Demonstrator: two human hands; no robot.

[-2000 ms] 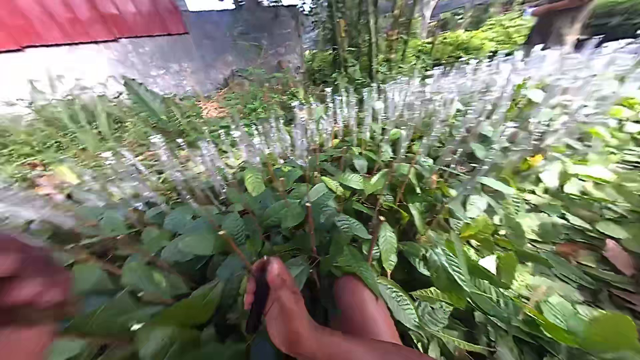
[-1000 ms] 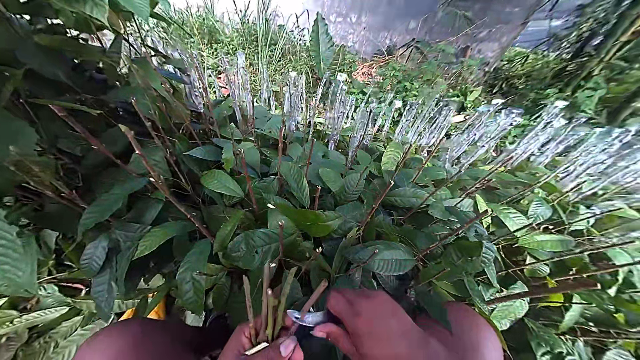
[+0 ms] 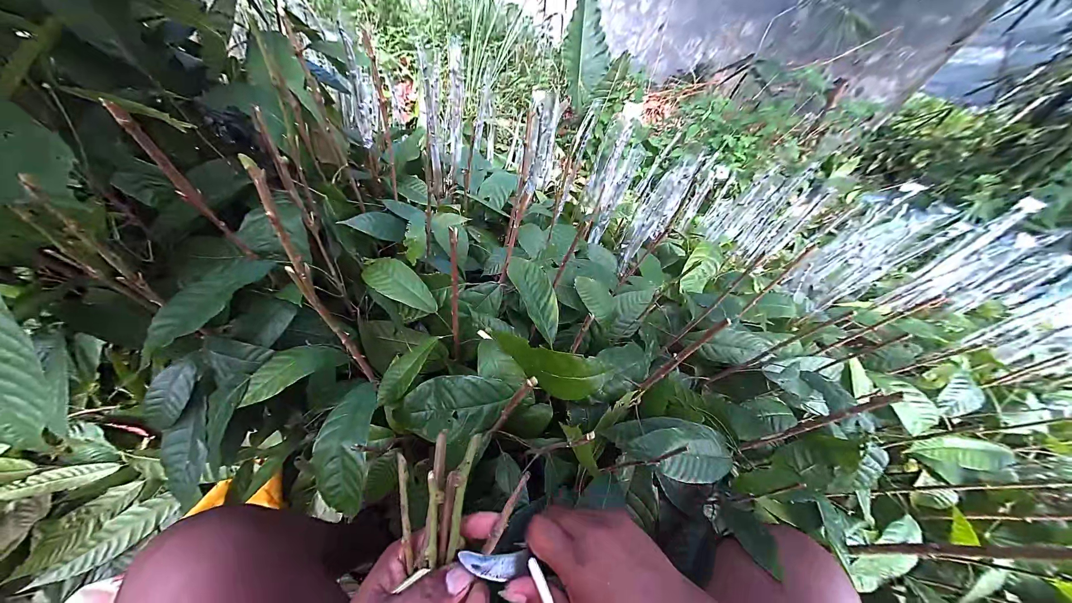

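Note:
My left hand, at the bottom middle, is closed around a bundle of cut woody stems that stand upright. My right hand is just to the right, its fingers closed on a tool with a curved metal blade; the handle is mostly hidden. The blade lies at my left fingers, by the base of a reddish stem. A pale stick end shows beneath my right fingers. Leafy plants with cut stems rise just ahead of both hands.
Rows of stems wrapped in clear plastic run across the back and right. Behind them is a grey wall. Dense green leaves fill the middle. My knees flank my hands, and something yellow lies by the left one.
Two seconds ago my hands were apart; one second ago they were together at the stems with the blade, much as now. The view has swung left and down since the first frame.

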